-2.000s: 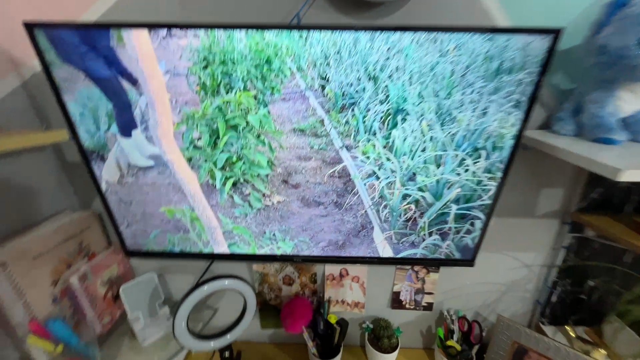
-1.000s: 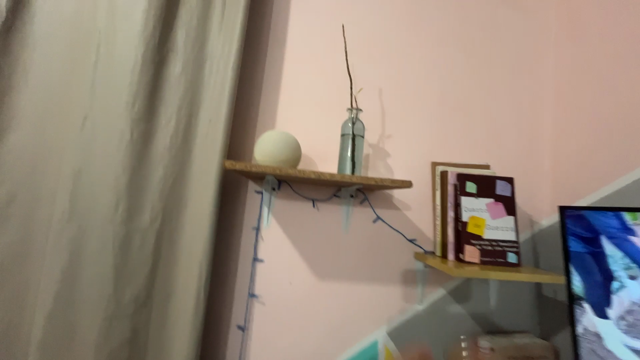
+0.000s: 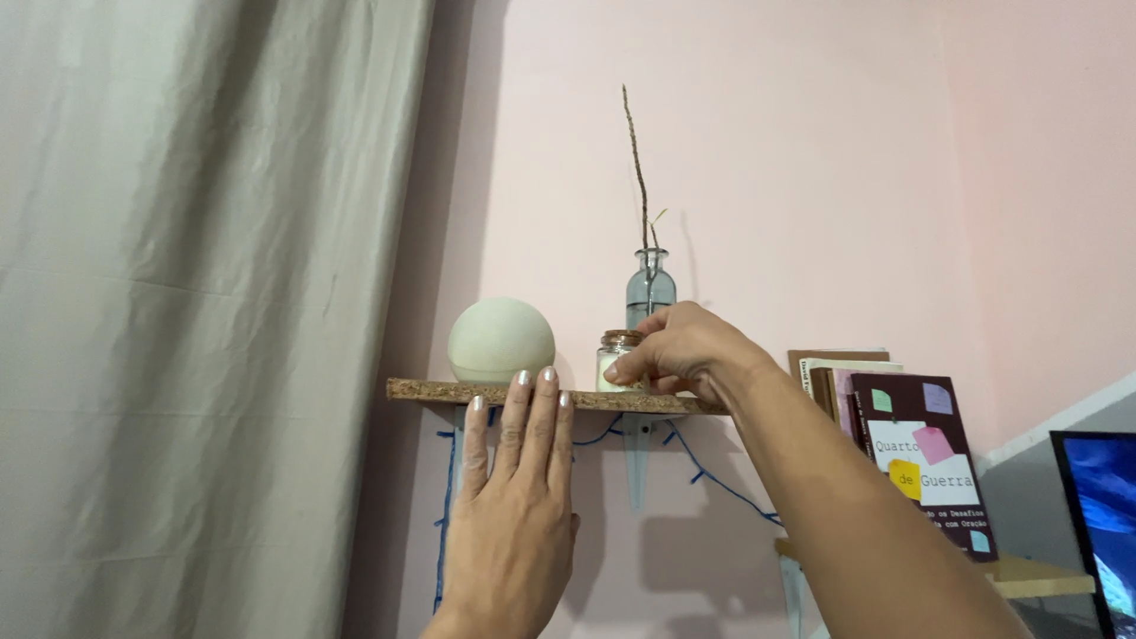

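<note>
My right hand point(image 3: 679, 355) grips a small glass jar point(image 3: 612, 359) with a cork lid and pale contents, at the upper wooden shelf point(image 3: 586, 399). Behind the hand stands a blue-grey glass bottle point(image 3: 650, 284) holding a thin dry twig point(image 3: 636, 160). My left hand point(image 3: 515, 488) is raised with its back to me and holds nothing; its fingertips reach the shelf's front edge, just below a pale round ball point(image 3: 501, 339). Whether those fingertips touch the edge, I cannot tell.
A beige curtain point(image 3: 195, 311) hangs at left. Blue string lights point(image 3: 723, 488) run below the shelf, near its metal bracket point(image 3: 637, 461). Lower right, books point(image 3: 923, 461) with sticky notes stand on another shelf point(image 3: 1043, 577), beside a television point(image 3: 1078, 524).
Both hands have come into view, and my right hand now holds the small jar. The view swung from the television to the corner shelf.
</note>
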